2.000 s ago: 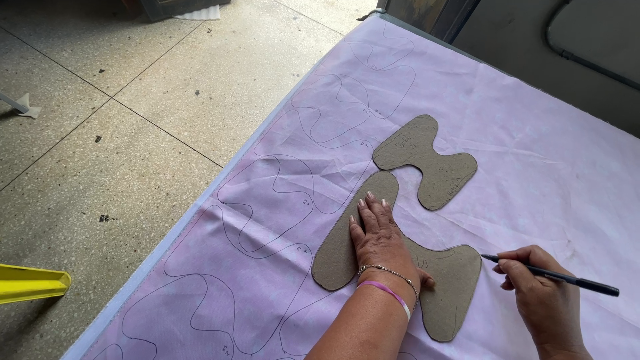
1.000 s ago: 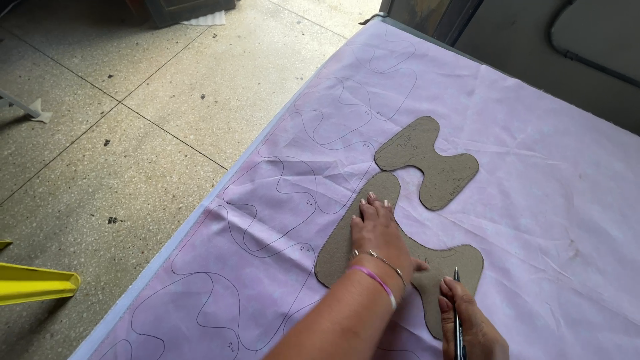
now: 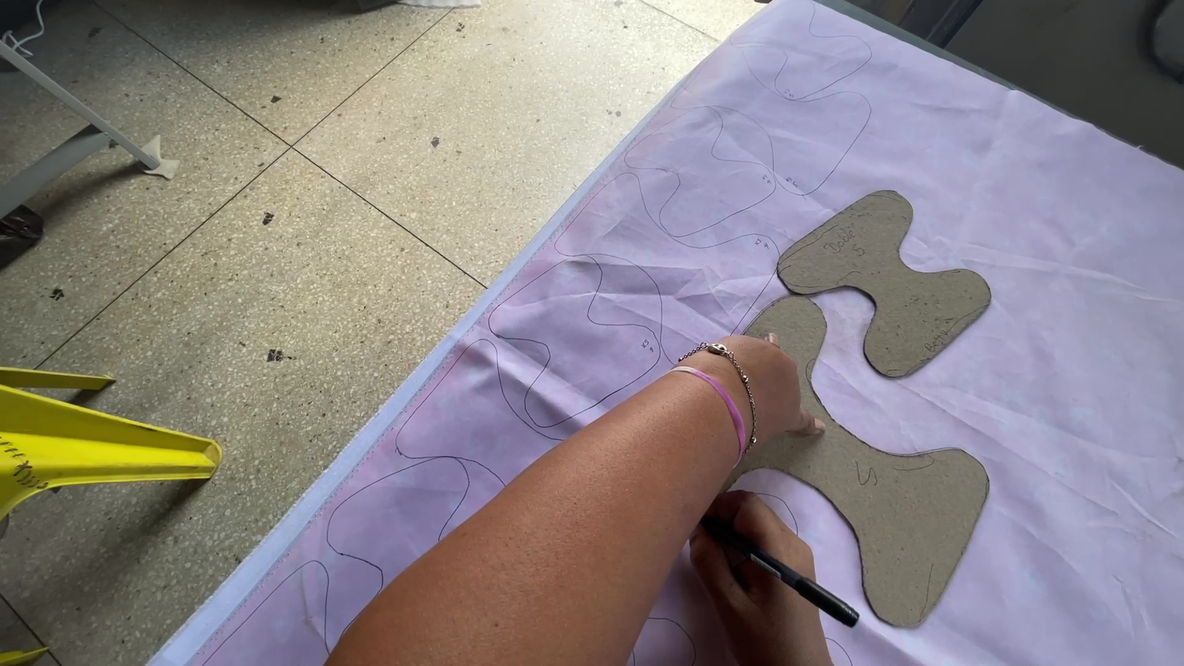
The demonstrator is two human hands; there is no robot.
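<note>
Lilac fabric [image 3: 1045, 407] bearing many curved pen outlines covers the table. My left hand [image 3: 782, 384] presses on the larger grey cardboard template [image 3: 911, 518], fingers spread over its upper left part; a chain bracelet and a pink band circle the wrist. My right hand [image 3: 754, 573] holds a black pen [image 3: 786, 573] beside the template's lower left edge, partly under the left forearm, which hides the pen's tip. A smaller cardboard template [image 3: 883, 277] with handwriting lies just above the larger one, at its upper end.
The fabric's pale blue edge [image 3: 370, 435] runs diagonally along the table side. Left of it is a speckled tile floor [image 3: 370, 222]. A yellow plastic object [image 3: 111, 444] stands at the lower left, and a white metal leg [image 3: 79, 97] at the upper left.
My right hand with the pen has moved from the template's right side, across its lower part, to its left side beneath my left forearm. The templates remain on the fabric.
</note>
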